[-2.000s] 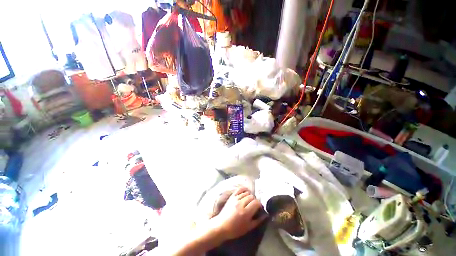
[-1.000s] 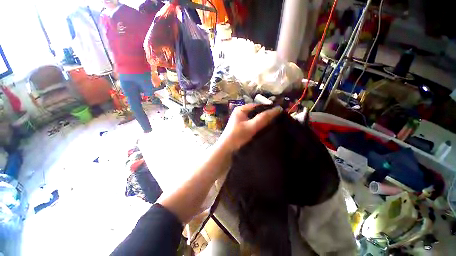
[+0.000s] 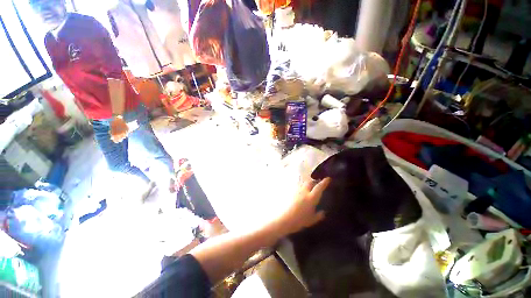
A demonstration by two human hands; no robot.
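A dark garment lies heaped in front of me, with white lining showing at its lower right. My left hand reaches in from the lower left and lies on the garment's left edge, with its fingers somewhat apart. Strong glare washes out part of the hand, and I cannot tell whether the fingers grip the cloth. My right hand is not in view. No needle or presser foot can be made out.
A lit smartphone stands behind the garment. A white-rimmed trough holds red and navy cloth at right, near a clear box and a cream machine part. A person in a red top stands at left.
My left hand has moved down from the garment's raised top to its left edge, and the garment sits lower. The phone shows clearly again. The person stands nearer, and the view has shifted left.
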